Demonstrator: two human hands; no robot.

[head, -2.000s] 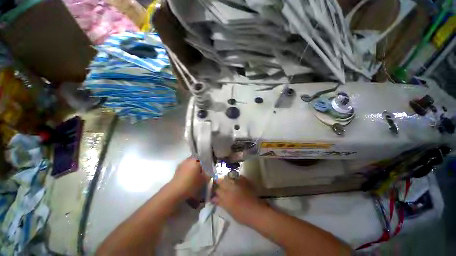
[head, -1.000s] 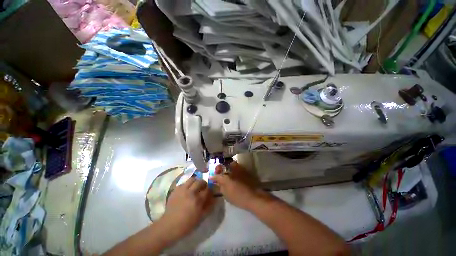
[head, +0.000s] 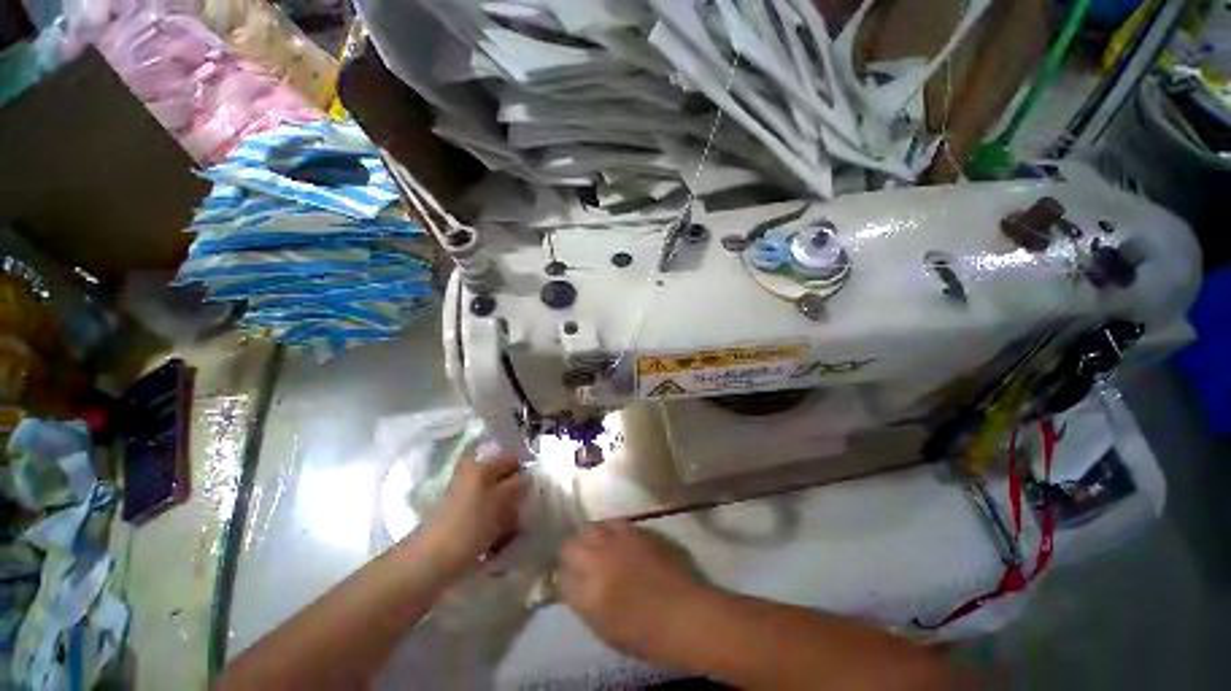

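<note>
A limp pale cloth piece point(head: 537, 524), likely the white panel, lies under and in front of the needle area of the white sewing machine point(head: 540, 324). Part of it shows behind and left of my left hand. It is blurred and its outline is unclear. My left hand point(head: 475, 508) is closed on the cloth just left of the bright lamp spot. My right hand point(head: 624, 583) is curled at the cloth's right side, nearer to me, its fingertips on it. The needle and presser foot point(head: 586, 446) are hard to make out in the glare.
A striped blue-and-white stack point(head: 304, 250) stands behind left. A white cut-piece pile point(head: 594, 101) is behind the machine. A dark phone-like rectangle point(head: 158, 443) and loose pale-blue scraps point(head: 68, 574) lie at left. A red cord point(head: 1015, 574) hangs at right.
My right hand has moved back towards me, away from the needle. My left hand has moved slightly left and up. The cloth has changed shape, and the blue strip seen between my hands no longer shows.
</note>
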